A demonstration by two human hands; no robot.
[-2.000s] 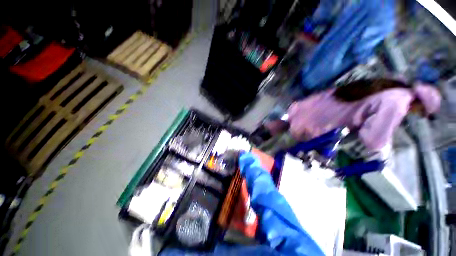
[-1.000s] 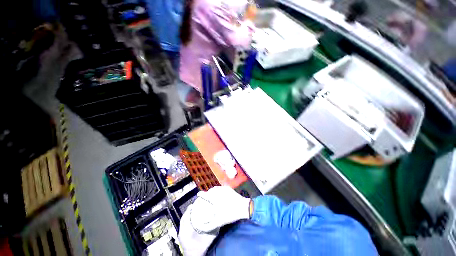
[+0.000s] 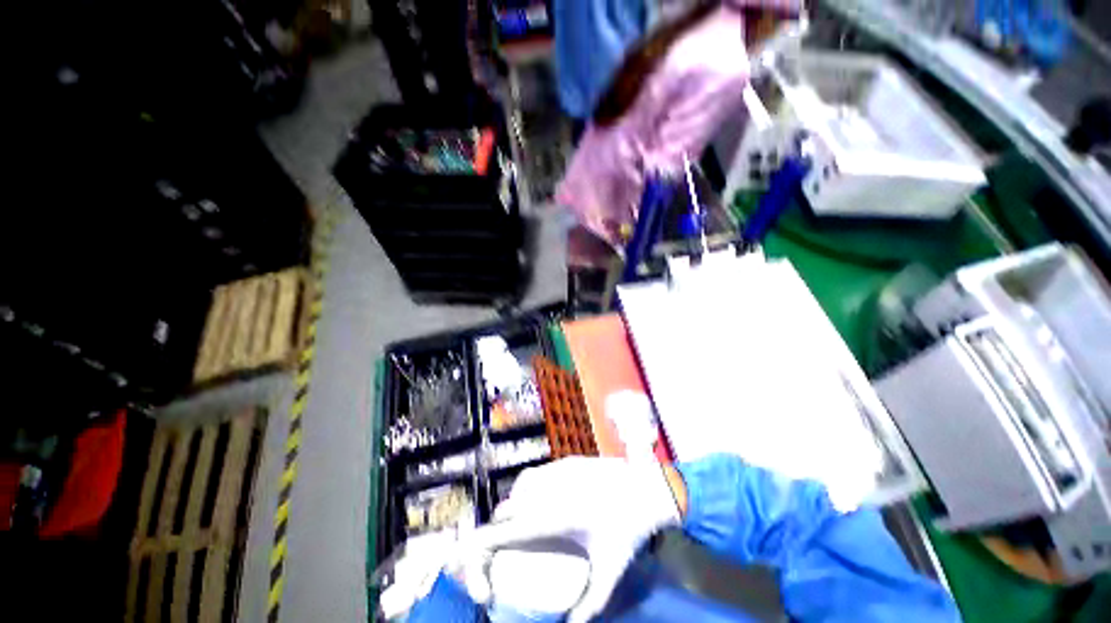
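My right hand (image 3: 609,501), in a white glove, curls around a round white thing (image 3: 537,579), possibly a jar, low in the view. My left hand (image 3: 429,570), also white-gloved, is beside it at the lower left; glare hides its fingers. A glaring white framed stencil (image 3: 749,359) tilts on its stand, with blue clamps (image 3: 775,198) at the far edge. An orange-red plate (image 3: 599,355) lies along its left side, with a white lump (image 3: 631,416) on it. An orange-red grid tray (image 3: 564,408) leans between plate and bin.
A divided black bin (image 3: 472,396) with wires and bags is on the left. White enclosures (image 3: 999,426) sit on the green conveyor (image 3: 841,286) at right. A person in pink (image 3: 664,104) is beyond the clamps. Black crates (image 3: 445,231) and wooden pallets (image 3: 195,511) stand on the floor.
The view has turned, so the bench things sit further right. Both gloves are lower in the picture, and my left sleeve now shows. The round white thing remains between the gloves.
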